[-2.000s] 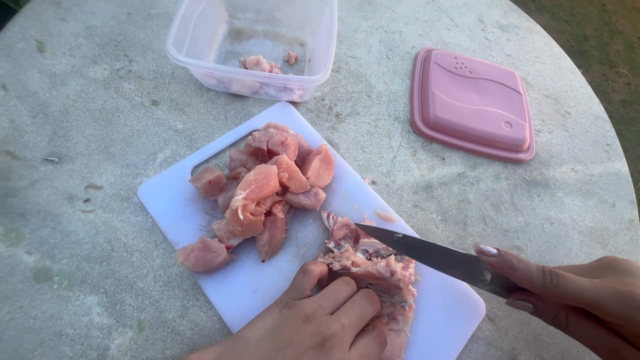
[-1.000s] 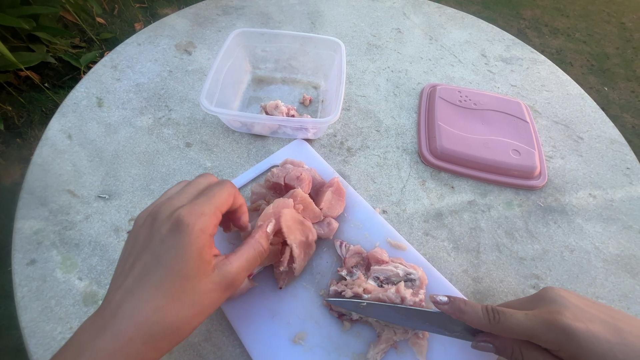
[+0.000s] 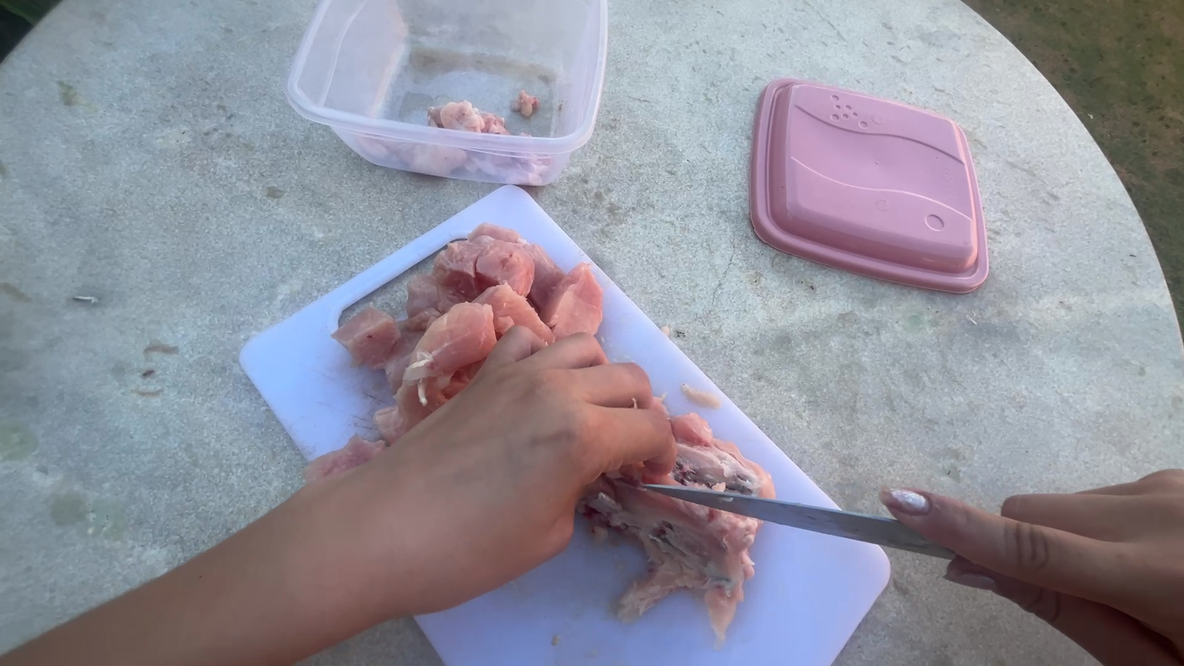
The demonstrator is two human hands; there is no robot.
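A white plastic cutting board (image 3: 546, 601) lies at an angle on the table. Chunks of raw meat (image 3: 499, 268), apparently chicken, are piled on its upper part. Below and to the right is a bony piece of raw meat (image 3: 703, 527). My left hand (image 3: 564, 425) presses on this bony piece with curled fingers, its knuckles close to the pile; the fingertips are hidden. My right hand (image 3: 1064, 546) grips a kitchen knife (image 3: 814, 518), thumb along the blade near the handle, which is hidden. The blade's tip touches the bony meat beside my left fingers.
A clear plastic container (image 3: 444, 139) holding meat scraps stands beyond the board. A pink plastic lid (image 3: 879, 185) lies at the right on the round stone-like table (image 3: 1045, 370). A small meat scrap (image 3: 700, 397) sits near the board's right edge. Ground shows past the table's rim.
My left hand has moved from the pile of chunks to the bony piece, where it also was in the earliest frame. The knife has stayed in my right hand.
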